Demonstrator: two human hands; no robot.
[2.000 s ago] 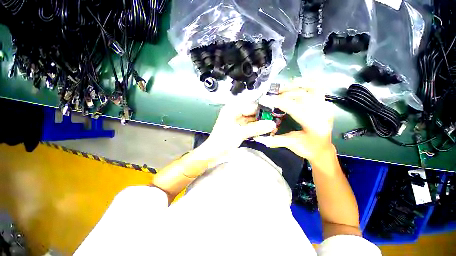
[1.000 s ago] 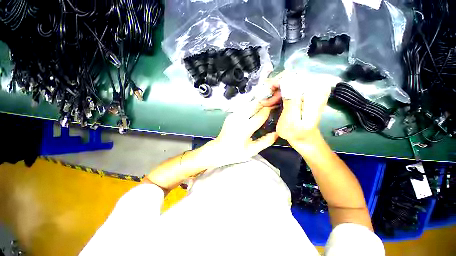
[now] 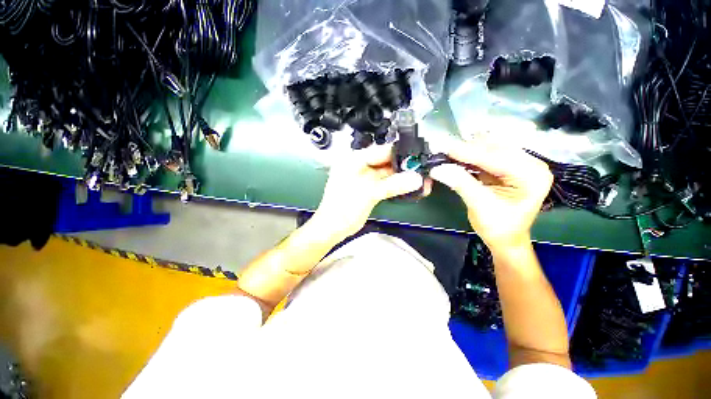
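My left hand (image 3: 355,187) grips a black housing (image 3: 408,145) above the bench's near edge. A pale metal-looking connector (image 3: 405,118) points up from the housing's top. A small green part (image 3: 412,164) shows in the housing's lower end. My right hand (image 3: 507,187) pinches the black cable (image 3: 444,159) beside the housing, with thumb and forefinger near its lower right side. Part of the housing is hidden by my left fingers.
A clear bag of black housing parts (image 3: 351,97) lies just beyond my hands. A coiled cable (image 3: 577,183) lies right, partly behind my right hand. Corded units (image 3: 117,93) heap at left. More bags (image 3: 592,86) stand back right. Blue bins (image 3: 577,308) are below the bench.
The housing and its connector have come into view between my hands, which covered them a second ago. My right hand has shifted right and opened away from my left, now holding the cable.
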